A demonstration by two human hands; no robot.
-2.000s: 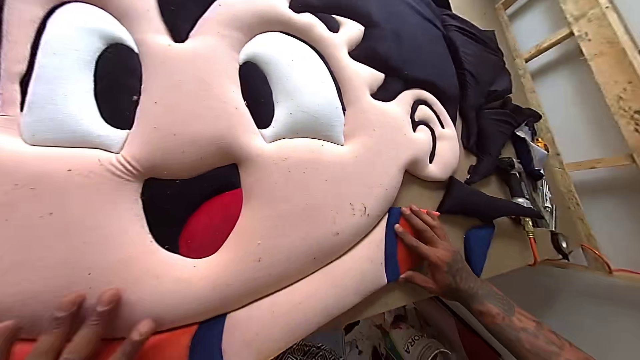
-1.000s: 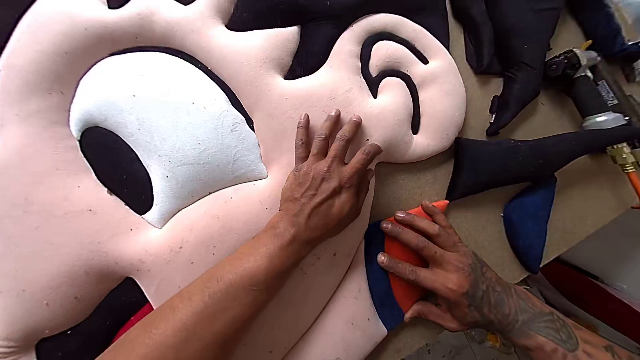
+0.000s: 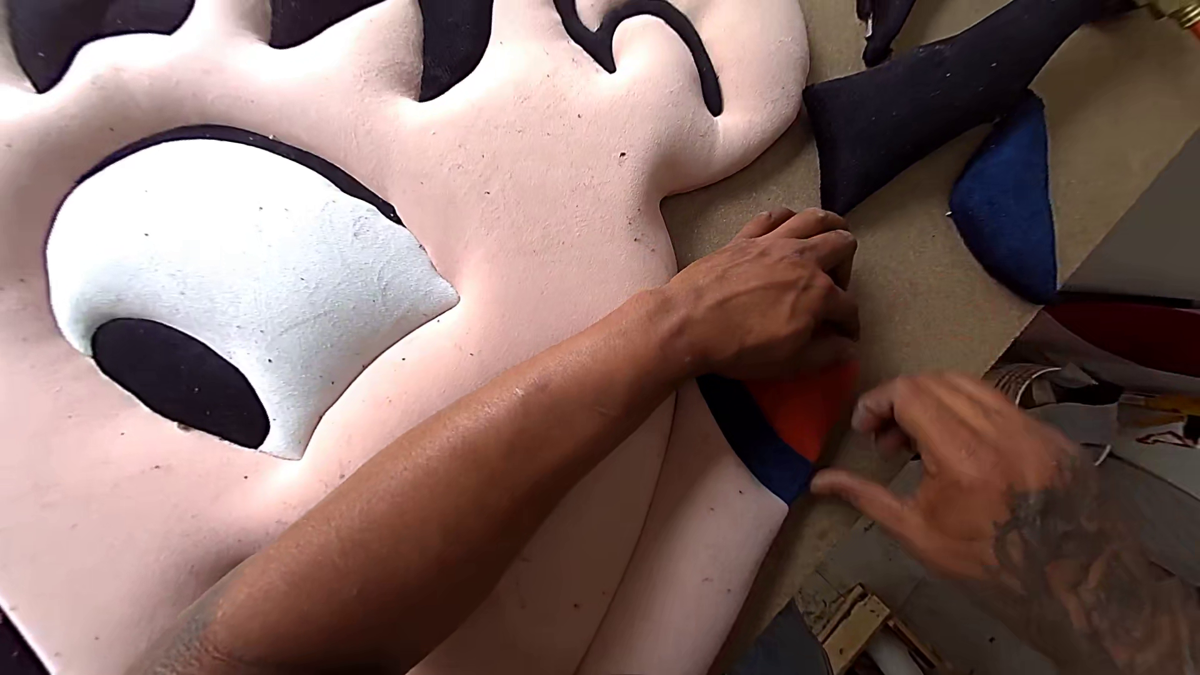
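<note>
A large padded, fabric-covered cartoon face fills the left and middle of the head view, with a white padded eye and an ear at the top. My left hand presses, fingers bent, on the upper end of an orange fabric piece beside the cheek; its fingertips are partly hidden. Along that piece runs a dark blue band, above the pink neck part. My right hand, tattooed at the wrist and blurred, is just right of the orange piece, thumb and fingers apart, holding nothing visible.
The face lies on a brown board. On it, to the upper right, are a black padded piece and a blue padded piece. A brass fitting shows at the top right corner. Below the board's edge are a wooden frame and assorted items.
My left hand has moved from the cheek to the top of the orange piece. My right hand has come off that piece, to its right. The view is closer than two seconds ago.
</note>
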